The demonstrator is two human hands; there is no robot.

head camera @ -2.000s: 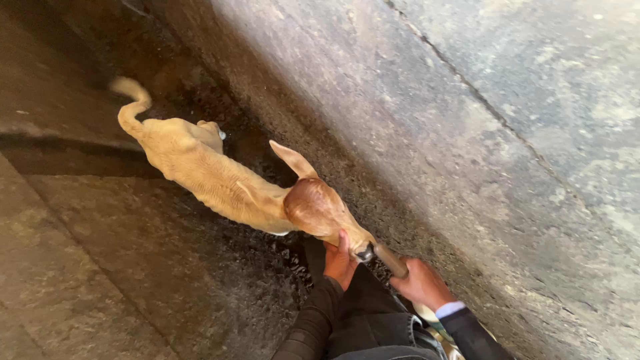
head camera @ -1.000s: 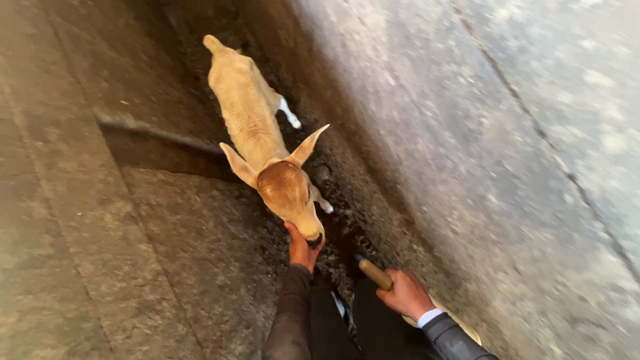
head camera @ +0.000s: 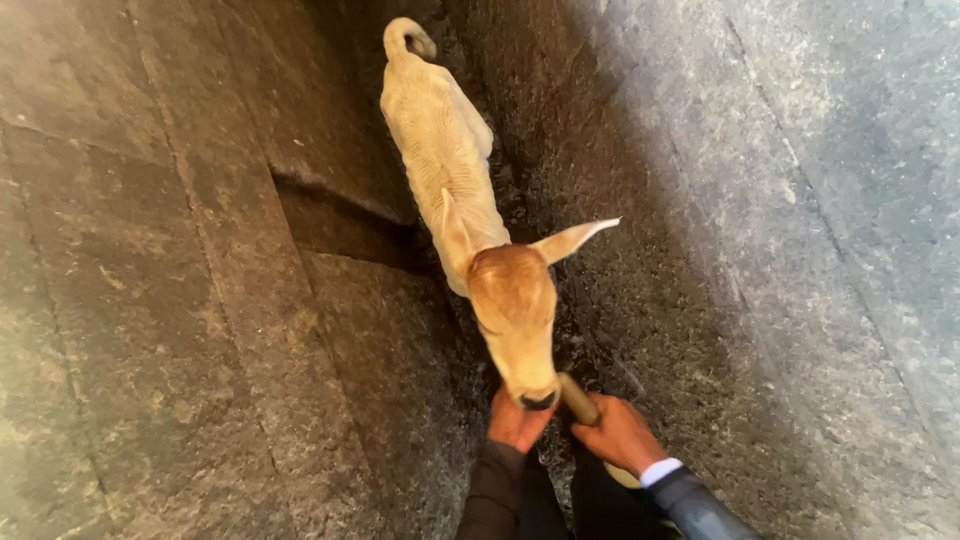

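A pale tan calf with a reddish-brown crown stands facing me, its head at the centre and its curled tail at the top. My left hand is under the calf's muzzle and chin, its fingers partly hidden by the jaw. Just right of the muzzle, my right hand grips a tan cylindrical handle, whose upper end is close beside the calf's mouth. Whether that end touches the mouth I cannot tell. A pale rounded part shows below my right hand, mostly hidden by the sleeve.
A rough stone-like wall or slab slopes along the right. Brown slabs with seams lie on the left, with a dark recess beside the calf. A narrow dark strip of floor runs between both sides, and my dark-clothed legs are at the bottom.
The handle in my right hand was apart from the calf's muzzle one second ago and is now close beside it. Two seconds ago it was also at the mouth. My left hand stays at the calf's jaw.
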